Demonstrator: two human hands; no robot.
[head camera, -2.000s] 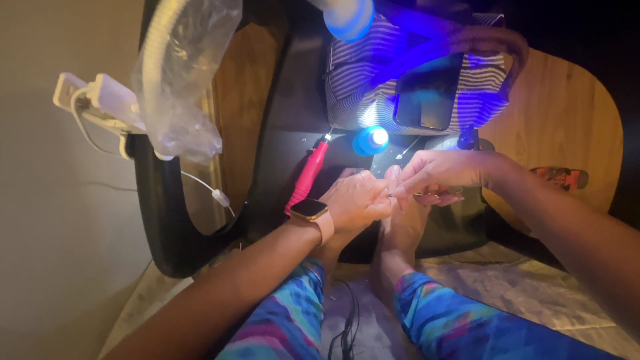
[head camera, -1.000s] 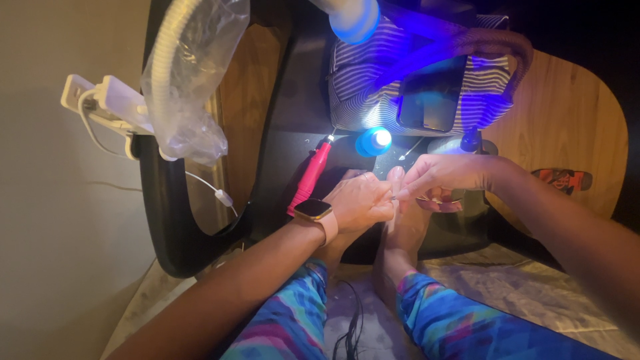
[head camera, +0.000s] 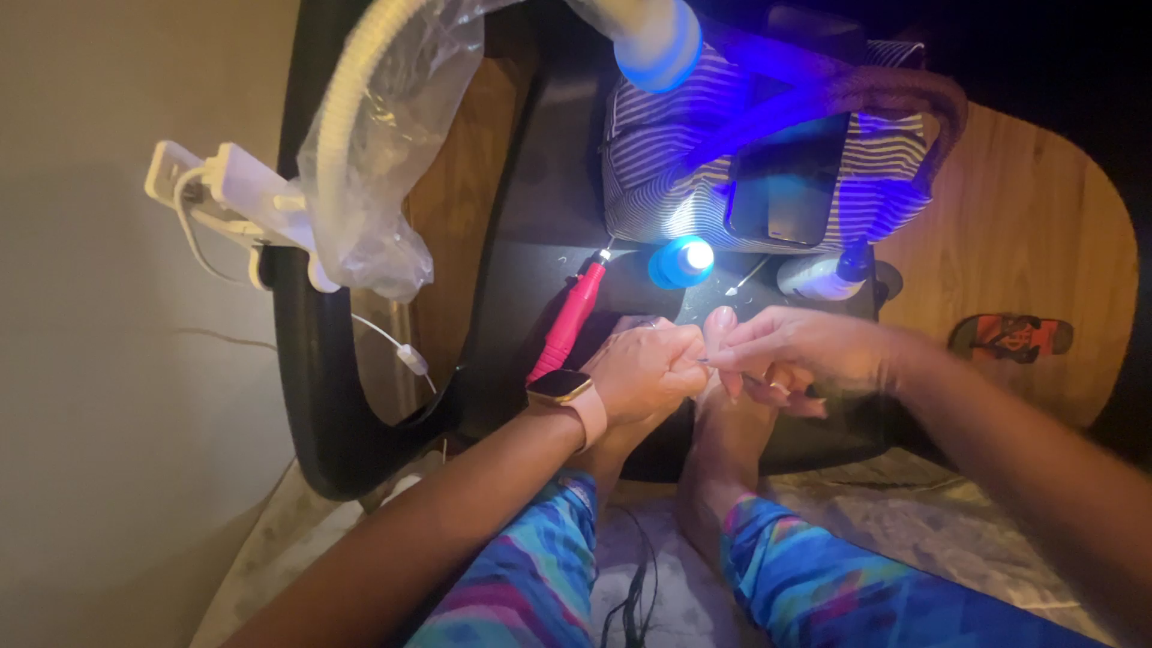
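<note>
My left hand (head camera: 643, 369), with a watch (head camera: 562, 387) at the wrist, is curled over the feet near the toes. My right hand (head camera: 774, 351) meets it from the right, thumb and fingers pinched on a small thin item too blurred to name. Both hands partly cover my bare foot (head camera: 729, 441), which rests on the black chair seat (head camera: 549, 243). A pink pen-shaped electric nail drill (head camera: 574, 315) lies left of my left hand. A blue bottle or cap with a bright white top (head camera: 681, 262) stands just beyond the hands.
A striped bag (head camera: 666, 171) with a phone (head camera: 792, 189) on it stands behind. A white bottle (head camera: 819, 276) lies at right. A plastic-wrapped flexible lamp neck (head camera: 337, 135) clamps to the chair arm (head camera: 310, 360); its blue-rimmed head (head camera: 660, 54) hangs above. Dark cables (head camera: 634, 585) lie between my legs.
</note>
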